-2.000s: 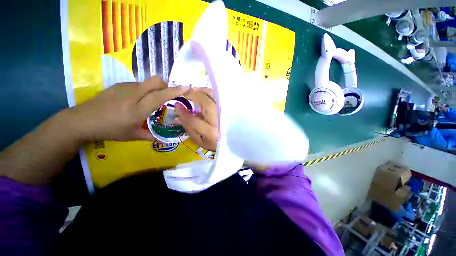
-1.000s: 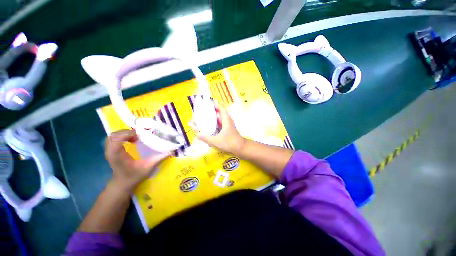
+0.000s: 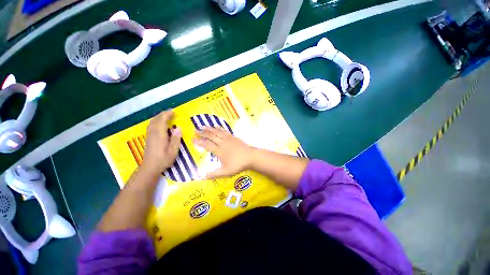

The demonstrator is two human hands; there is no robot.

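The yellow printed work sheet (image 3: 177,225) lies on the green bench in front of me. My left hand (image 3: 161,144) is over its left part, by a black-striped circle, fingers pointing up and slightly apart, with nothing seen in it. My right hand (image 3: 224,153) is over the middle of the sheet, fingers spread to the left, holding nothing. A small white square (image 3: 233,199) shows on the sheet below my right hand; it may be print. White cat-ear headphones (image 3: 114,65) lie on the conveyor beyond the white rail.
A headphone set with one open cup (image 3: 355,79) lies on the bench to the right. Other sets lie at the left bench (image 3: 49,207) and far left (image 3: 13,134). A white post (image 3: 283,27) stands at the rail. A blue bin (image 3: 377,182) is at the right edge. Dark equipment (image 3: 456,43) sits far right.
The headphones that both hands held over the sheet are out of them, and a set now lies on the conveyor at upper left. Both hands are empty above the sheet.
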